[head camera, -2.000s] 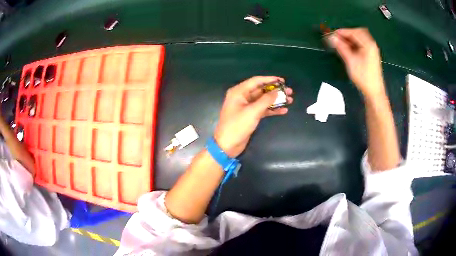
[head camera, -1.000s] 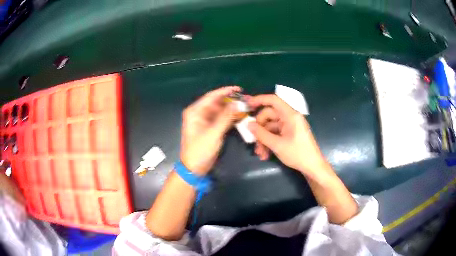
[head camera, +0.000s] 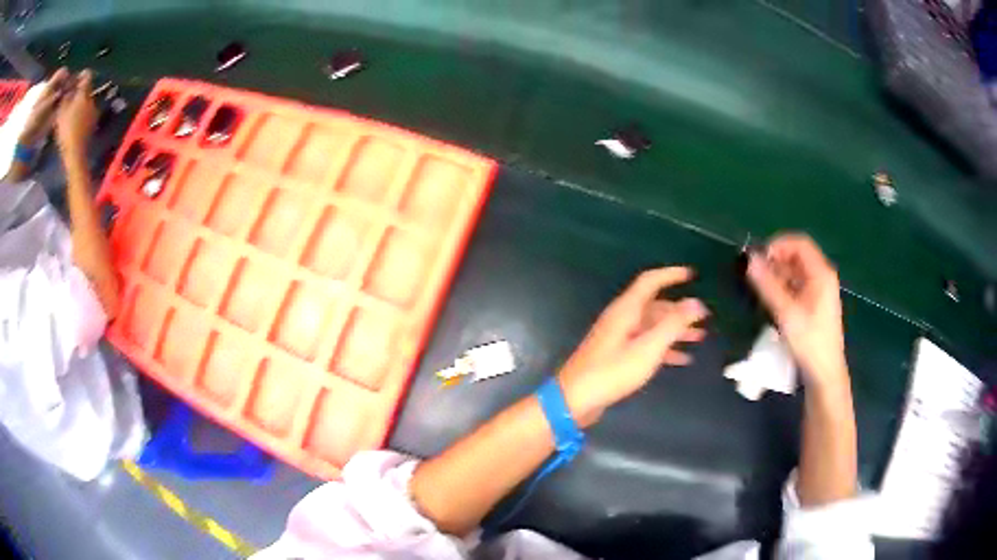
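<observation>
My left hand (head camera: 640, 345), with a blue band on the wrist, is over the dark green bench with its fingers apart and nothing in them. My right hand (head camera: 800, 295) is near the seam between bench and belt, its fingertips closed on a small dark unit (head camera: 753, 258); most of the unit is hidden or blurred. A white display module (head camera: 490, 360) with an orange-gold tail lies on the bench left of my left hand. A flat, irregular white wipe (head camera: 770, 365) lies beside my right wrist, partly covered by it.
A large orange-red tray (head camera: 478, 191) stands at left, with dark units in some far-left pockets. Several dark units, one here (head camera: 625, 142), lie along the green belt. A white perforated board (head camera: 929, 438) is at right. Another person's arm (head camera: 88, 208) is at far left.
My hands have parted; the left has opened and no longer holds the work. The right has moved away to the bench's far seam. The view has swung, bringing more tray and the neighbour into sight.
</observation>
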